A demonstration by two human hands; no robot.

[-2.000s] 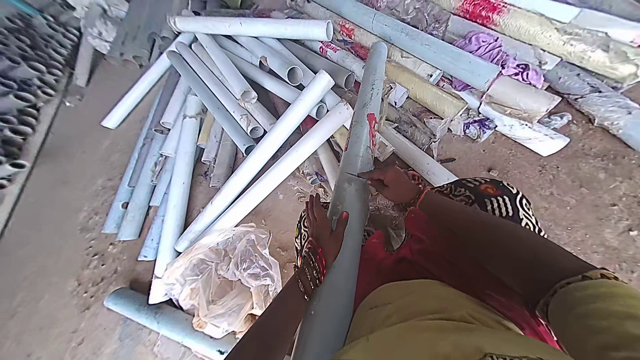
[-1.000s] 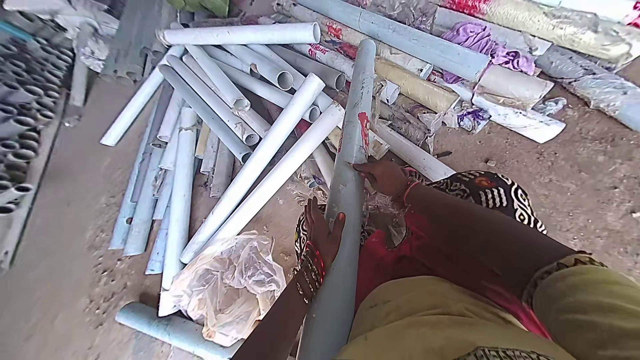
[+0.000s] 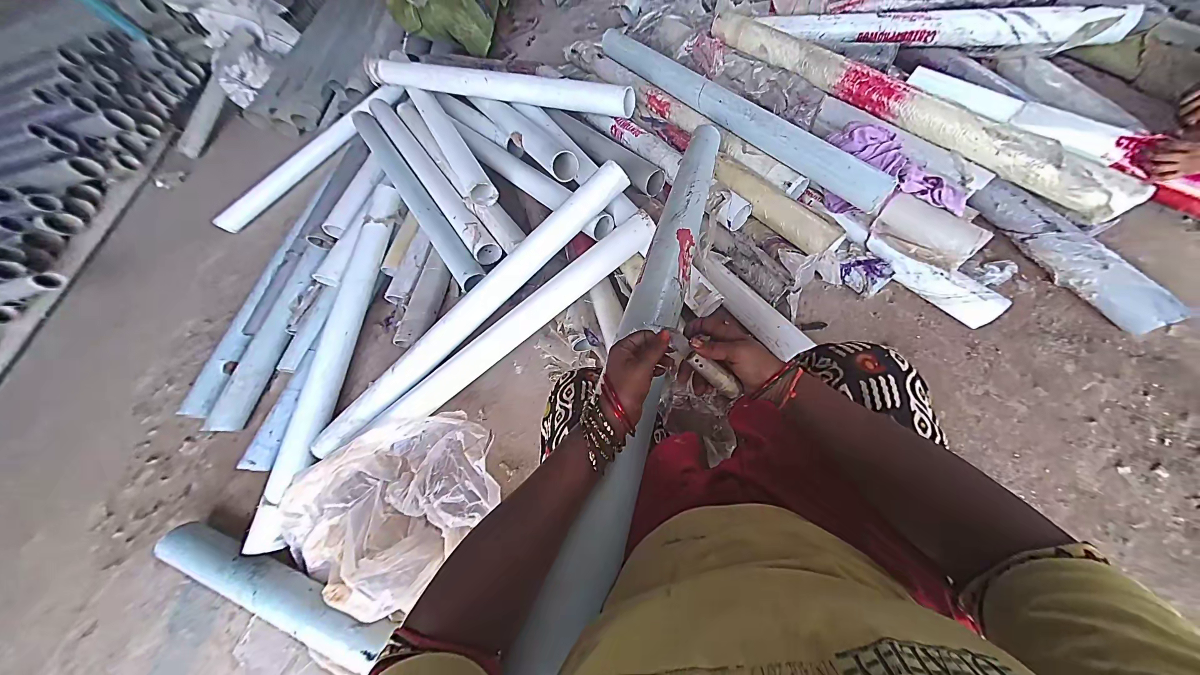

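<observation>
A long grey plastic pipe (image 3: 670, 248) with a red mark near its upper end slants across my lap. Over it my left hand (image 3: 637, 370) pinches a small scrap of clear film or tape (image 3: 677, 345) between thumb and fingers. My right hand (image 3: 736, 352) is close beside it, closed around a short wooden-looking handle (image 3: 714, 373); any blade on it is hidden. The two hands almost touch. Below them, crumpled clear plastic (image 3: 703, 417) lies between the pipe and the red cloth on my lap.
White and grey pipes (image 3: 497, 300) lie heaped ahead and left, with a crumpled clear plastic bag (image 3: 403, 506) and short pipe (image 3: 262, 586) nearer. Wrapped pipes (image 3: 900, 103) and purple cloth (image 3: 891, 164) are at right. Stacked pipes (image 3: 66, 178) stand far left. Another person's hand (image 3: 1177, 157) shows at the right edge.
My left hand has moved up the pipe from lying flat on it, and now pinches film beside my right hand. The right hand has turned, showing the handle.
</observation>
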